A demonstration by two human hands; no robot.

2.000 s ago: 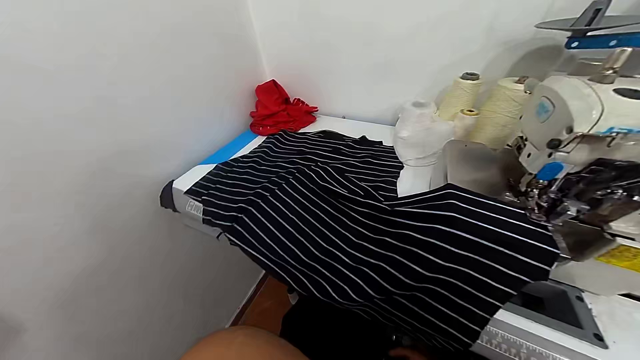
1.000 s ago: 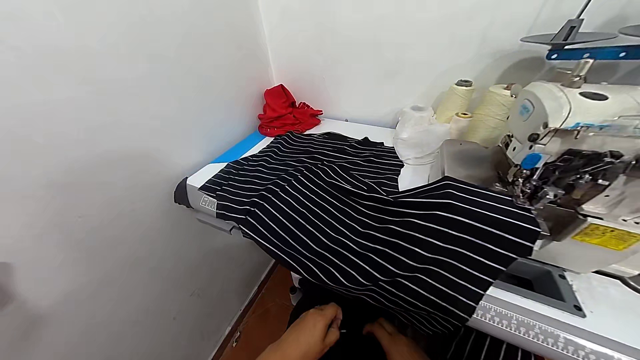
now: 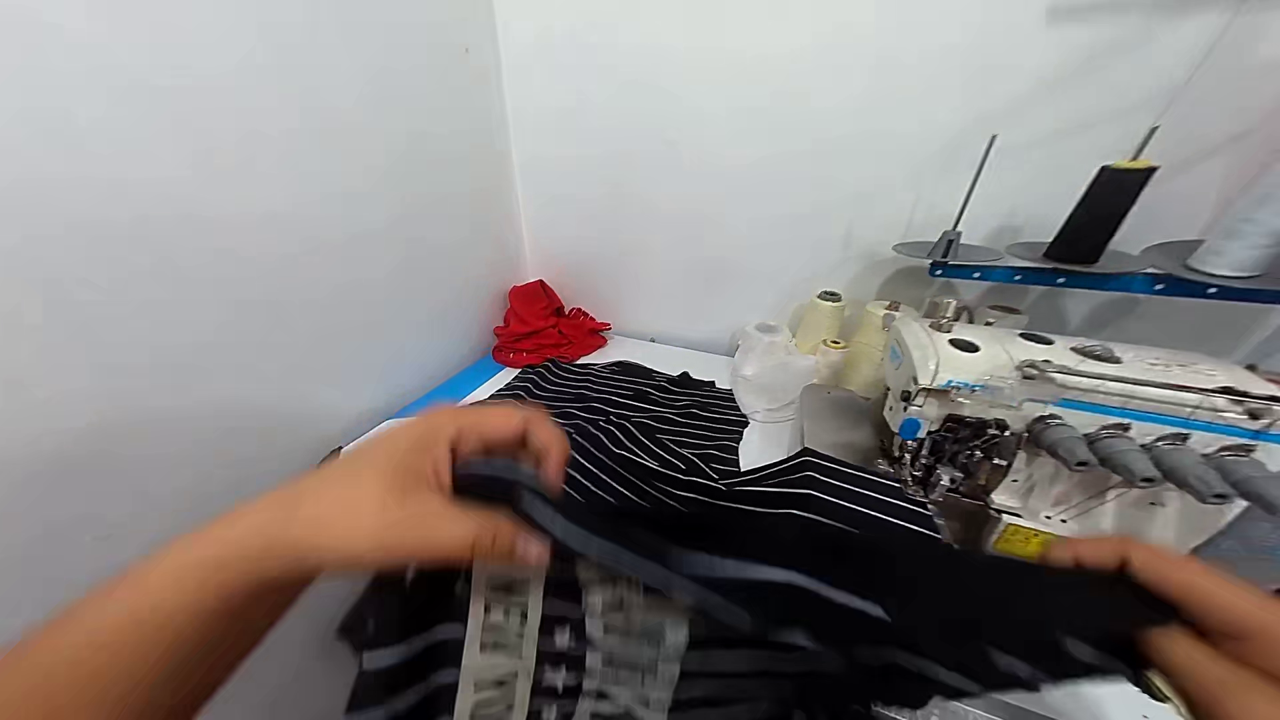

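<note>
A black striped fabric piece [image 3: 800,590] with a pale patterned print is stretched between my two hands, blurred by motion. My left hand [image 3: 450,490] pinches its upper left edge between thumb and fingers. At the right, my right hand [image 3: 1170,600] grips the other end, and part of that hand is cut off by the frame. Behind the held piece, black fabric with white stripes [image 3: 640,420] lies on the white table. A white overlock sewing machine [image 3: 1100,380] stands at the right, beyond my right hand.
Red fabric [image 3: 545,325] is bunched at the table's back corner, against the walls. Cream thread cones [image 3: 865,345] and a white plastic-wrapped cone [image 3: 770,370] stand left of the machine. A black thread cone [image 3: 1100,215] sits on the blue thread stand [image 3: 1100,280].
Both hands have risen from the lower edge and now hold up a printed striped piece in front of the fabric on the table. The view has tilted up.
</note>
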